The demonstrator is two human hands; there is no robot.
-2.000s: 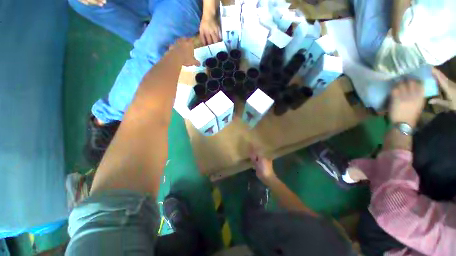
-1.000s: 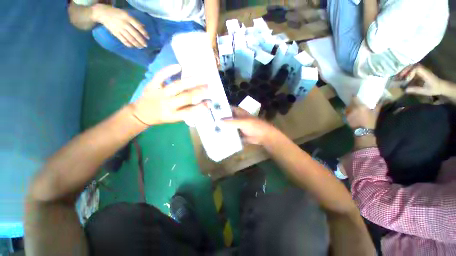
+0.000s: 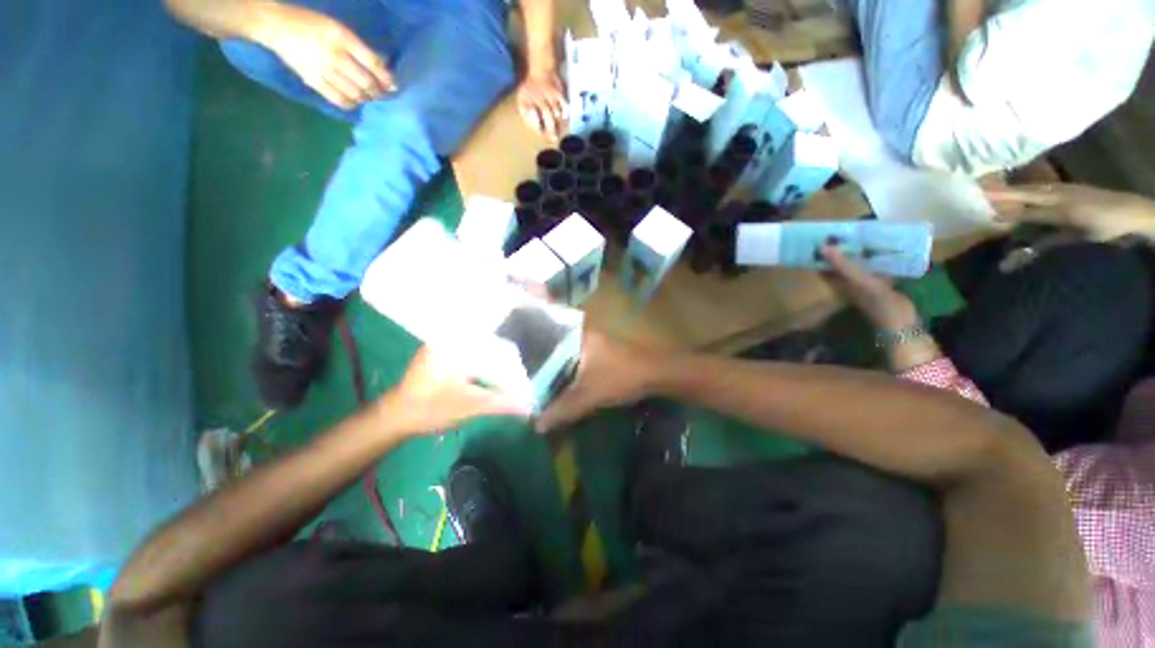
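Note:
An open white carton [image 3: 450, 298] is held above my lap, its dark hollow mouth facing me and to the right. My left hand [image 3: 446, 390] grips it from the left and below, blurred. My right hand [image 3: 598, 377] holds the mouth end from the right. Just behind it stand closed white product boxes [image 3: 576, 247], and one stands apart [image 3: 655, 241]. A cluster of black tubes [image 3: 583, 177] stands upright behind them. More white cartons [image 3: 640, 101], some with raised flaps, stand at the back.
Brown cardboard [image 3: 747, 310] lies under the boxes. A person at right holds a pale blue printed carton [image 3: 836, 247] sideways. Another person's jeans [image 3: 405, 152] and resting hand are at the back left. A white sheet [image 3: 874, 158] lies right of the cluster.
Both hands have brought the carton down and closer, turning its open mouth into view. My right hand has moved to that mouth. The neighbour at right now holds a carton out sideways.

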